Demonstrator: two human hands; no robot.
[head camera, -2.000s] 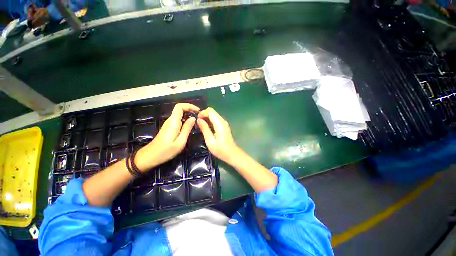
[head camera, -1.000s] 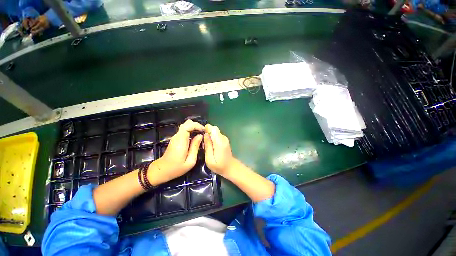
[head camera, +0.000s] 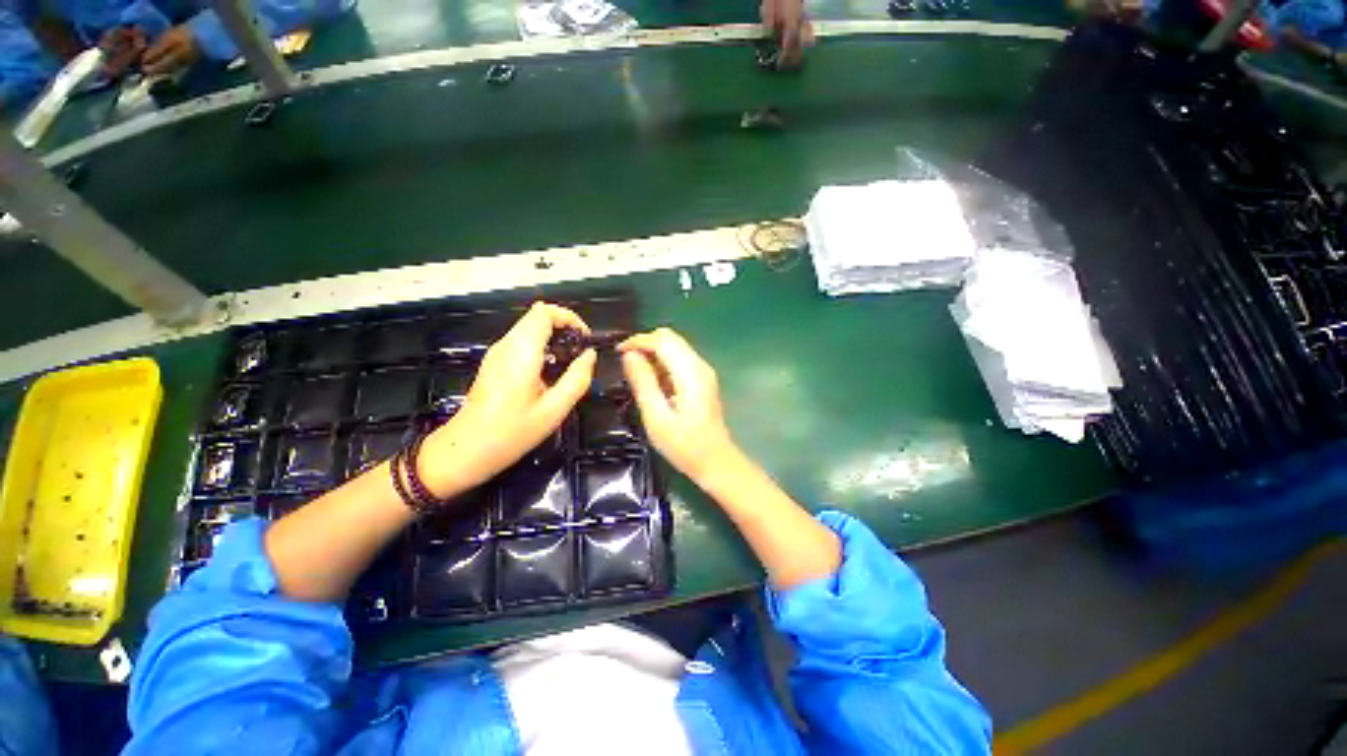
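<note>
My left hand (head camera: 514, 392) holds a small dark part (head camera: 564, 349) between thumb and fingers above the black blister tray (head camera: 538, 496). My right hand (head camera: 677, 399) is just to the right, its thumb and fingertips pinched on a tiny dark piece (head camera: 609, 343) beside the part. The fingers hide most of both. Some pockets in the tray's left column hold small shiny parts (head camera: 219, 465); glare makes other pockets hard to read.
A yellow bin (head camera: 77, 488) with dark specks is at left, a white tag (head camera: 114, 660) beside it. Beyond the pale rail (head camera: 399, 281) the green belt (head camera: 399, 163) carries small parts. White stacks (head camera: 892, 236) and ridged black trays (head camera: 1123, 251) are at right. Other people's hands show at the top.
My hands were pressed together around the part; now the right fingertips have drawn a little to the right. Another person's hand has appeared over the belt's far edge. The view has shifted slightly.
</note>
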